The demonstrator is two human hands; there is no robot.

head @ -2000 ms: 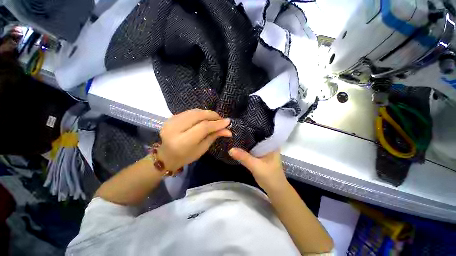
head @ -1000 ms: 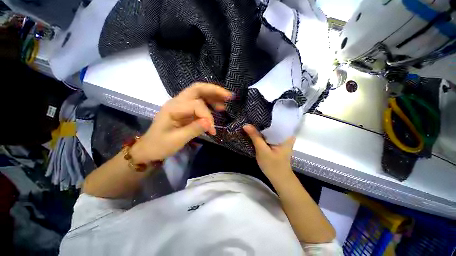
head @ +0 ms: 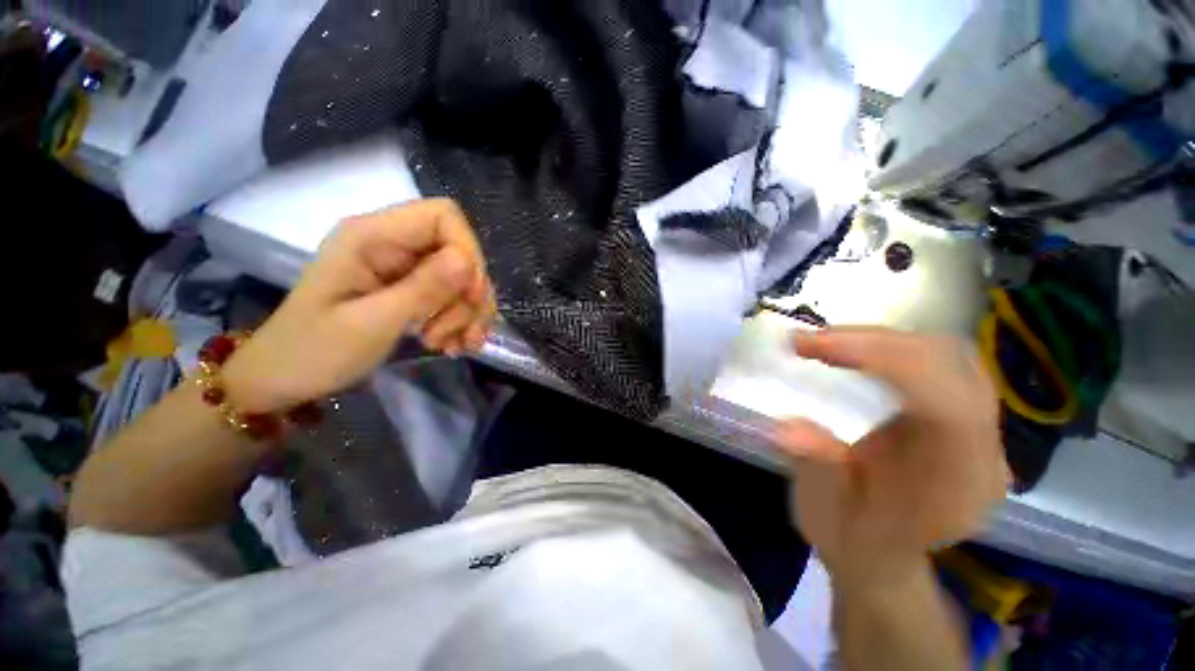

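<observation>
The dark herringbone garment point(head: 564, 171) lies bunched on the table, with one corner hanging over the front edge. Its pale grey-white inner side point(head: 701, 288) shows at the right, with dark seam edges. My left hand point(head: 393, 288), with a beaded bracelet, is left of the garment, fingers curled together; no cloth shows in it. My right hand point(head: 904, 439) is blurred, right of the garment above the table edge, thumb and fingers apart and empty.
The white sewing machine head point(head: 1009, 118) is at upper right, its lit metal bed below. Scissors with yellow and green handles point(head: 1035, 354) lie on dark scraps right of my right hand. A yellow-tied pale bundle point(head: 138, 347) hangs at left. Blue baskets are at lower right.
Both hands have come off the cloth. My left hand moved left and its fingers curled; my right hand moved right and opened. The garment's corner now hangs flatter, its pale side turned out.
</observation>
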